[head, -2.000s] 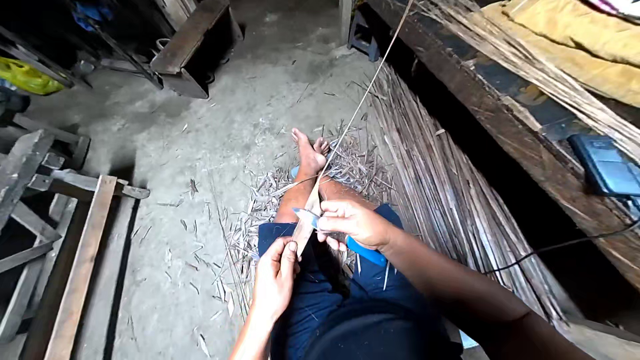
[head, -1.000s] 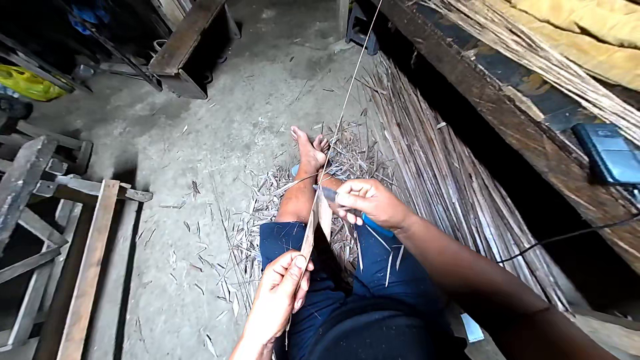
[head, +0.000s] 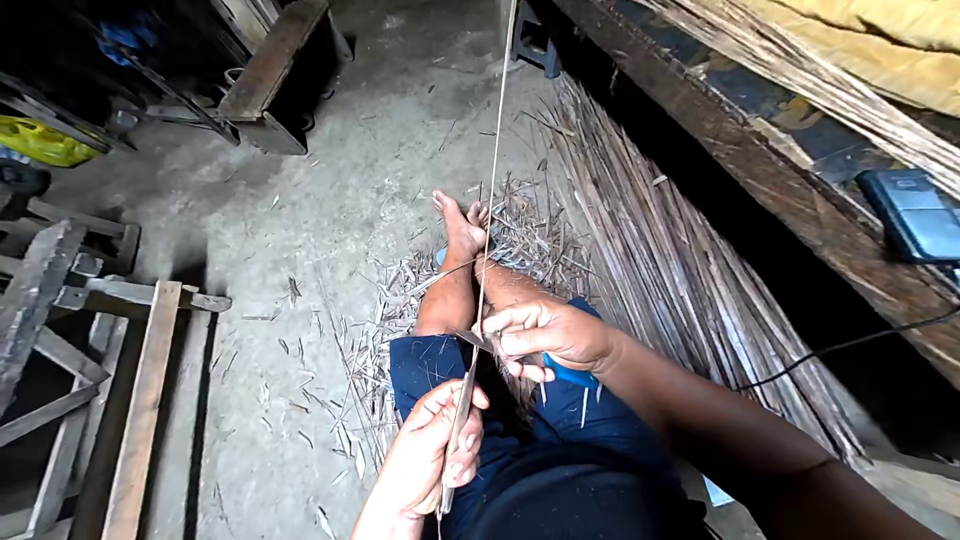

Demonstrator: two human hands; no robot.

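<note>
My left hand (head: 444, 439) grips the wide, leaf-like lower end of a dried plant strip (head: 460, 420) over my lap. From there a long thin stalk (head: 498, 142) rises past my crossed bare feet to the top edge of the view. My right hand (head: 551, 341) is closed round a knife with a blue handle (head: 571, 373). Its metal blade (head: 477, 340) lies against the strip just above my left hand. Some of the handle is hidden by the right palm.
Dry shavings (head: 544, 225) litter the concrete floor around my legs. On the right lies a long bundle of dried stalks (head: 660, 247), beside a wooden platform (head: 780, 172) with a dark case (head: 919, 214) on it. Wooden frames (head: 142, 420) stand at left, a wooden bench (head: 274, 67) farther back.
The knife hand has come down along the strip, nearer my left hand than one second ago. The strip's wide end now shows edge-on, and the stalk stands more upright than two seconds ago.
</note>
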